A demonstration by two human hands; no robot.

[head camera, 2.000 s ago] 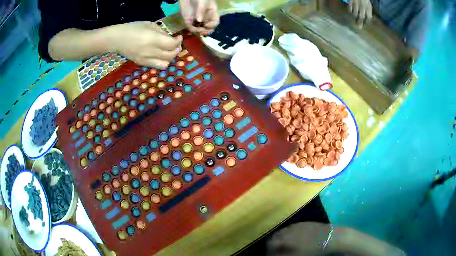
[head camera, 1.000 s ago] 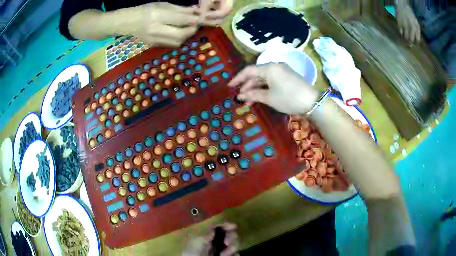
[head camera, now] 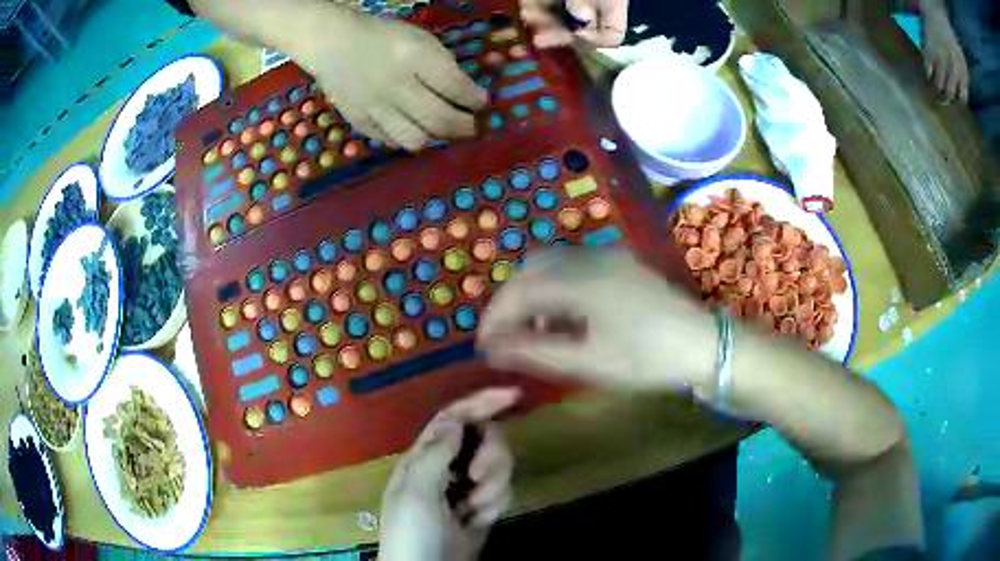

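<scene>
The dark-red keycap tray (head camera: 439,395) lies in front of me, with two keyboard-shaped fields of coloured caps. My right hand (head camera: 581,320), blurred, is over the lower right part of the near field and hides caps there; whether its fingers hold anything I cannot tell. My left hand (head camera: 452,471) is at the tray's near edge, palm up, curled around dark round keycaps (head camera: 465,466). Orange keycaps (head camera: 757,263) are heaped on a blue-rimmed plate right of the tray. The lilac bowl (head camera: 680,115) stands behind that plate.
Another person's hands (head camera: 411,93) are over the far field. Plates of blue-grey (head camera: 161,126), teal (head camera: 82,301) and mustard-yellow keycaps (head camera: 145,455) stand left. A dish of black bar keycaps (head camera: 680,24), a white glove (head camera: 790,126) and a cardboard box tray (head camera: 877,121) are at the far right.
My right hand has moved from the near field's upper right corner down to its lower right. My left hand has come further into view. The other person's hand now reaches over the far field.
</scene>
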